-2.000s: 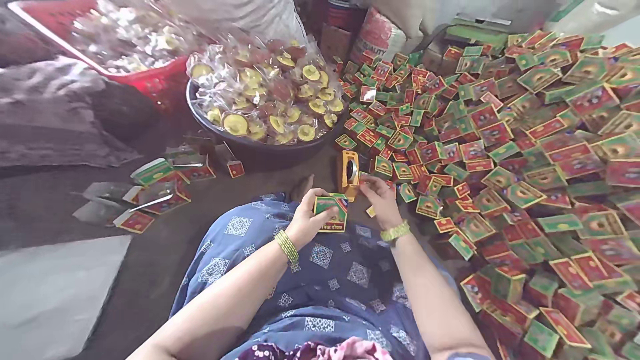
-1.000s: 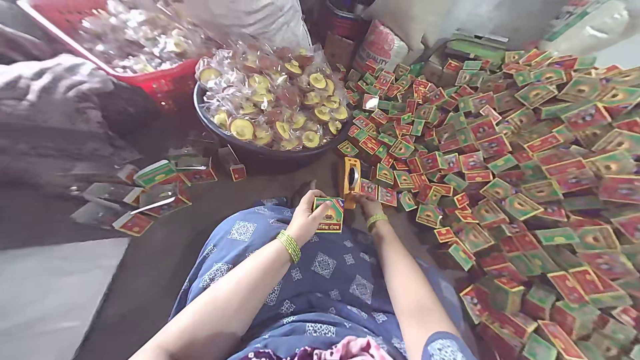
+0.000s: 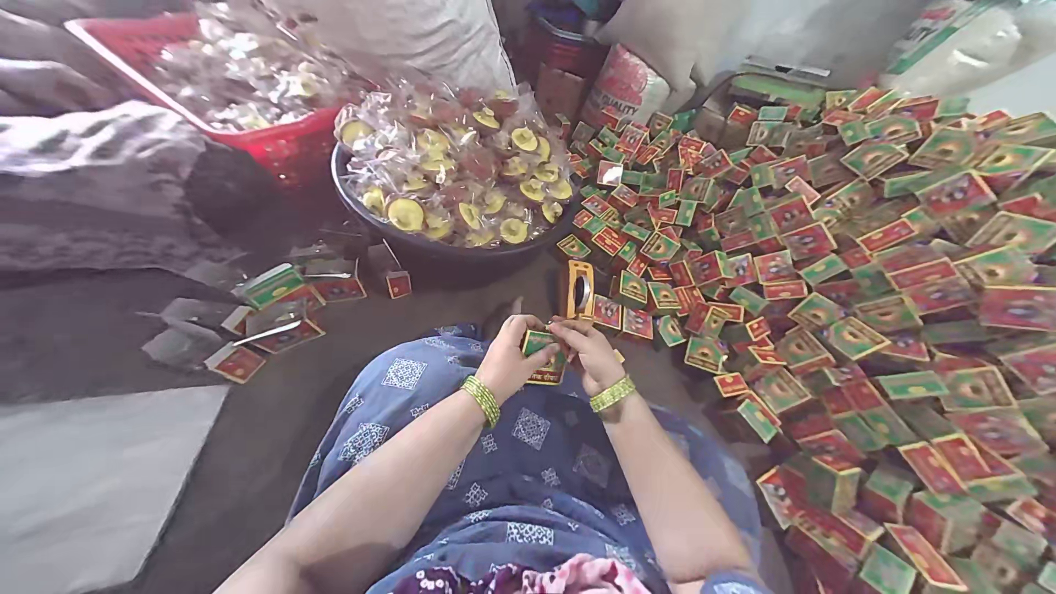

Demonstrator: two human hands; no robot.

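My left hand (image 3: 513,356) grips a small green and red printed cardboard box (image 3: 546,373) above my lap. My right hand (image 3: 584,351) is at the box's upper right corner, fingertips together on its edge; whether they pinch a piece of tape is too small to tell. Just beyond my right hand an orange tape dispenser (image 3: 575,290) stands on the floor. A dark tub (image 3: 462,256) heaped with plastic-wrapped pieces, yellow and round on top, is farther forward. Several unfolded or partly open boxes (image 3: 276,287) lie on the floor to the left.
A large pile of printed boxes (image 3: 825,289) covers the floor at the right. A red plastic basket (image 3: 289,144) of wrapped pieces stands at the back left, near grey cloth (image 3: 91,190). Sacks (image 3: 627,87) stand behind the tub. A pale slab (image 3: 99,478) lies at the lower left.
My right hand was by the tape dispenser in the earlier frames; it has come back to the box in my left hand.
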